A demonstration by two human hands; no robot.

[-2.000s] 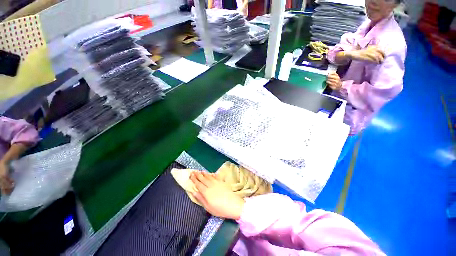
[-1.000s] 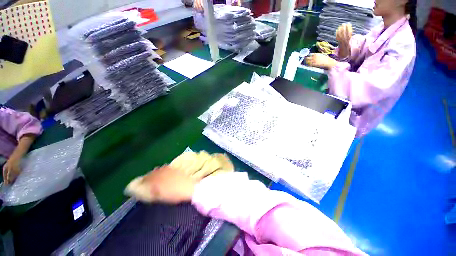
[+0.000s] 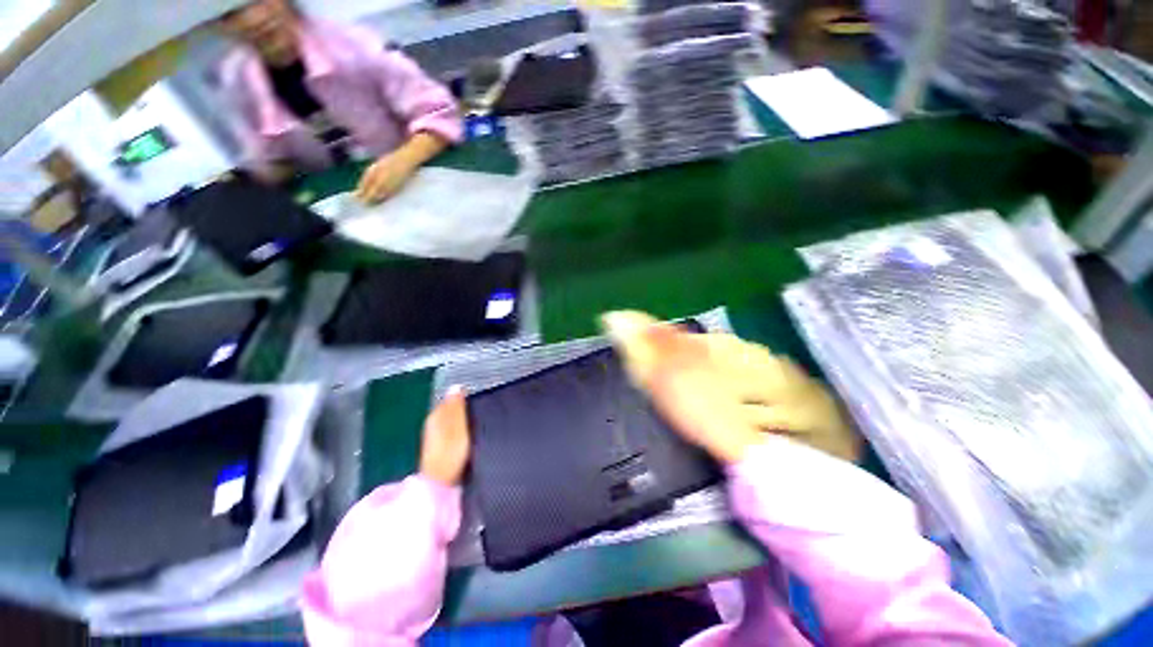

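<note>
A black unit (image 3: 569,442) lies with its ribbed back up on a bubble-wrap sheet (image 3: 506,369) in front of me. My left hand (image 3: 445,436) is at the unit's left edge, fingers against its side. My right hand (image 3: 689,379) is blurred, at the unit's upper right, over a tan-yellow cloth (image 3: 797,398) that spreads to the right of the hand. The hand covers part of the unit's right end.
More black units (image 3: 430,300) lie on pale sheets at left. Bubble-wrap bags (image 3: 974,379) are piled at right. Across the green bench (image 3: 632,240) are a person in pink (image 3: 341,95), grey stacks (image 3: 689,89) and a white paper (image 3: 819,101).
The view has swung left. My left hand has come into view at the unit's left edge. The whole unit now shows. My right hand with the cloth is at its upper right.
</note>
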